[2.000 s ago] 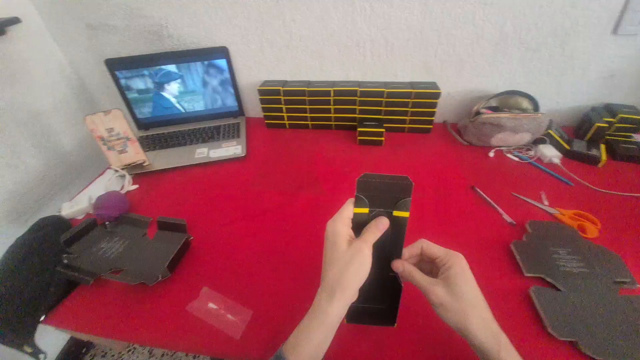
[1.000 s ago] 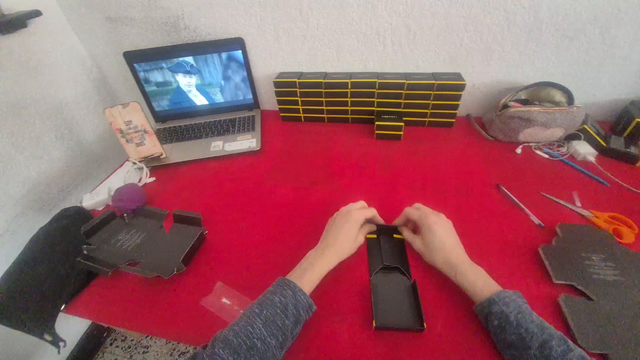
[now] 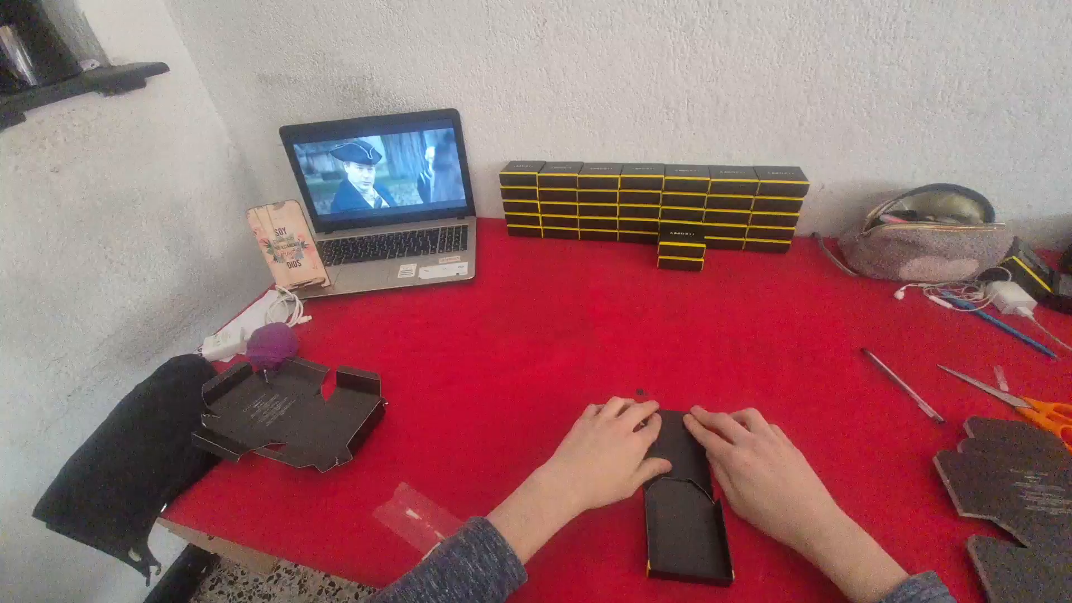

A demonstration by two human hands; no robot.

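Observation:
A partly folded black cardboard box [image 3: 688, 532] lies flat on the red tablecloth, its long side running away from me. Its near half forms a shallow tray with raised walls; a curved flap edge crosses its middle. My left hand [image 3: 610, 452] presses on the far left edge, thumb over the panel. On the far right edge rest the fingers of my right hand [image 3: 749, 461]. Both hands grip the far part of the box between them. Unfolded black cardboard blanks lie at the left [image 3: 293, 414] and at the right [image 3: 1022, 494].
Stacked black boxes with yellow edges [image 3: 653, 201] stand by the wall. A laptop [image 3: 381, 201] and phone [image 3: 289, 247] are back left. At right are orange-handled scissors [image 3: 1038, 409], a pen [image 3: 903, 385], a pouch [image 3: 925, 239] and earphones. A clear plastic bag [image 3: 414, 515] lies front left.
The box was held up off the cloth two seconds ago; now it lies on the table with both hands at its far end. The yellow marks seen near its far end no longer show.

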